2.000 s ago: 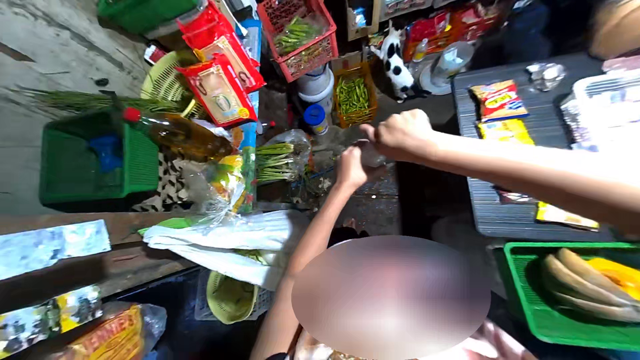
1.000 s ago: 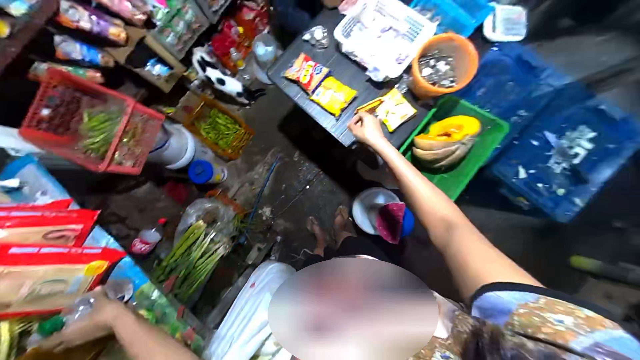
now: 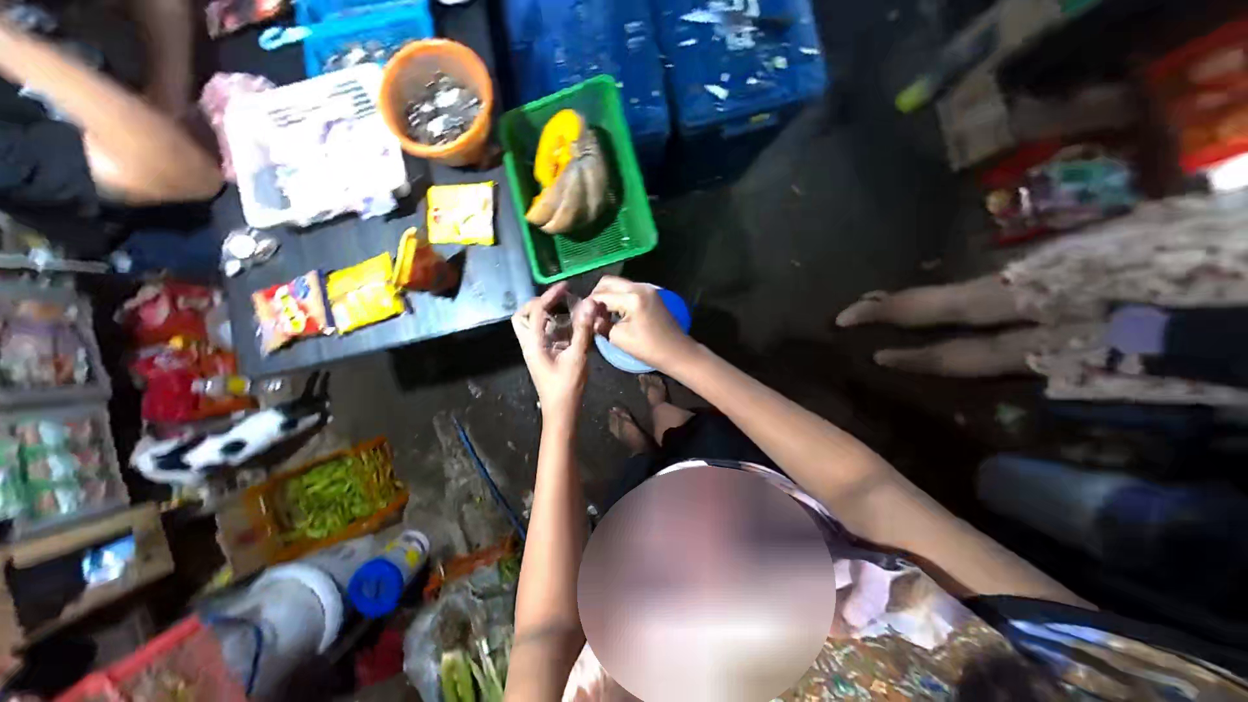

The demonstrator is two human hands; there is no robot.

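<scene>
My left hand (image 3: 554, 341) and my right hand (image 3: 632, 317) are raised close together near the front edge of the dark table. Between the left fingers there seems to be a small clear plastic thing (image 3: 560, 330), blurred; the right fingertips are pinched together beside it. Just beyond my hands is a green basket (image 3: 639, 210) holding a cut squash (image 3: 577, 185). A round blue and white container (image 3: 629, 356) is partly hidden beneath my right hand. Yellow packets (image 3: 461, 214) and a red and yellow packet (image 3: 291, 310) lie on the table (image 3: 487, 292) to the left.
An orange tub (image 3: 439, 102) of coins and a white basket (image 3: 312, 146) stand on the table. Blue bins (image 3: 741, 68) are behind. Another person's arm (image 3: 127, 127) reaches in at left; a person's legs (image 3: 955, 327) are at right. A black and white cat (image 3: 229, 444) is at lower left.
My left hand has come from the packets and bottles at lower left to meet my right hand, which has left the table's packets. The view has swung right.
</scene>
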